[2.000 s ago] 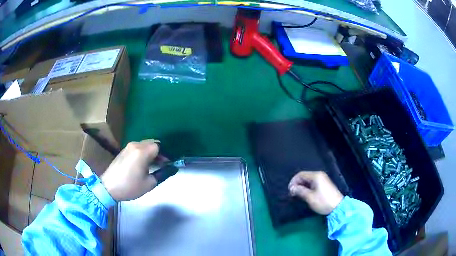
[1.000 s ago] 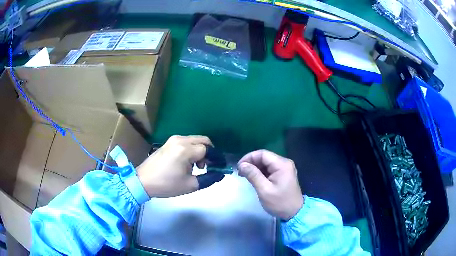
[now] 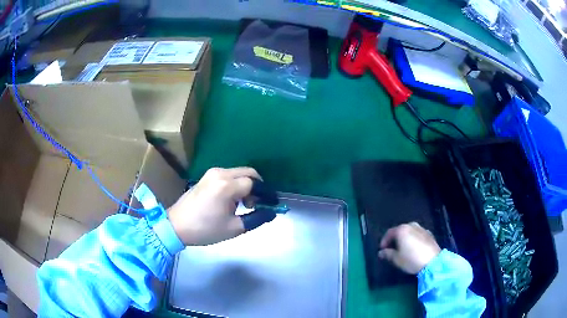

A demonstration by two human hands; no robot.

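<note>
My left hand (image 3: 217, 205), with black finger cots on its thumb and fingers, pinches a small green circuit board module (image 3: 280, 209) above the upper part of the metal tray (image 3: 344, 261). Part of the module is hidden between the fingers. My right hand (image 3: 407, 248) is over the black flat pad (image 3: 391, 192), its fingers curled and slightly blurred; whether it holds anything is not clear. A black parts bin (image 3: 460, 205) at the right is heaped with small green and silver pieces (image 3: 507, 230).
An open carton (image 3: 74, 118) and a closed carton (image 3: 168, 81) stand at left. A blue coiled cord (image 3: 56, 146) runs to my left wrist. A zip bag (image 3: 267, 65), red heat gun (image 3: 373, 62) and blue box (image 3: 435, 71) lie behind. A blue bin (image 3: 541, 149) is far right.
My right hand came in to the module at my left fingertips, then moved back right over the black pad. My left hand keeps the module. The view has shifted since the first frame.
</note>
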